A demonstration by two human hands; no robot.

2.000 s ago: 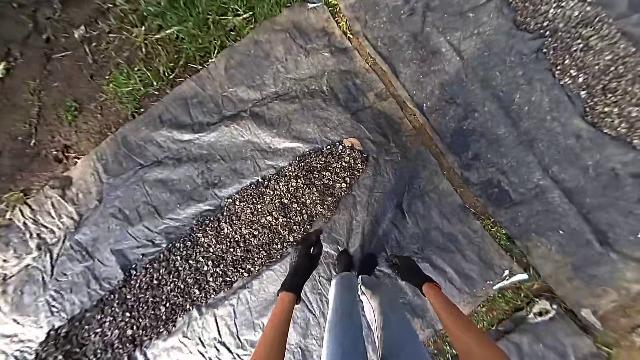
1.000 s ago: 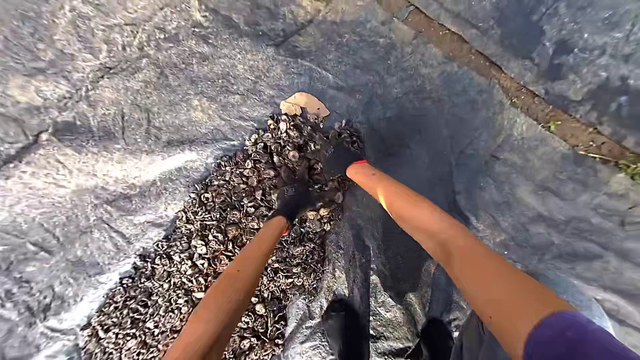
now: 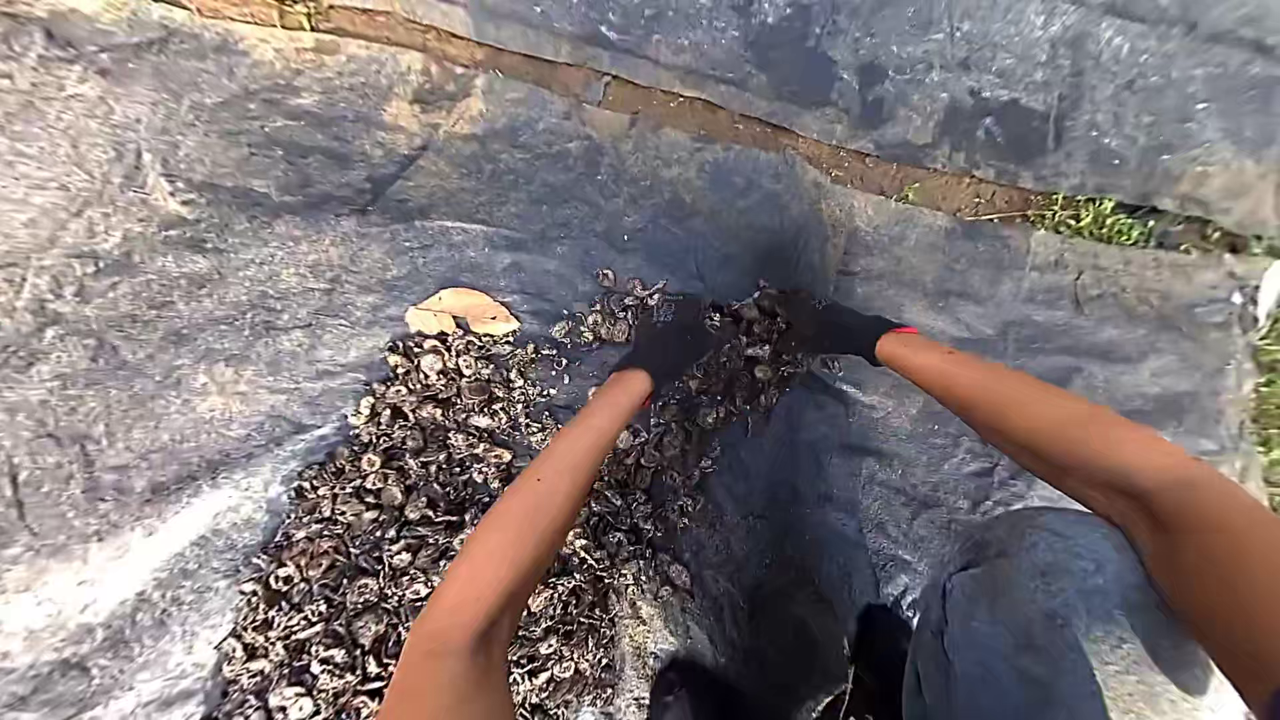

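Dried, curled dark slices (image 3: 400,520) lie in a long pile on a grey plastic tarp (image 3: 250,200). My left hand (image 3: 675,338), in a black glove, is palm down among slices at the pile's upper right end. Facing it from the right, my right hand (image 3: 825,325), gloved alike with a red cuff edge, touches the same loose slices, which lie between the two hands. The fingers of both hands are partly hidden by slices and shadow, so their grip does not show. A dry brown leaf (image 3: 470,308) rests at the top of the pile.
A strip of bare soil (image 3: 700,115) with some grass (image 3: 1095,218) runs between this tarp and a second tarp (image 3: 950,70) beyond. My dark shoes and jeans (image 3: 1010,620) are close below my hands. A white object (image 3: 1268,295) shows at the right edge.
My hands have gone down from above the tarp to the pile, then to the right with slices between them. The leaf lay touching the pile's tip before. The view has moved closer and turned.
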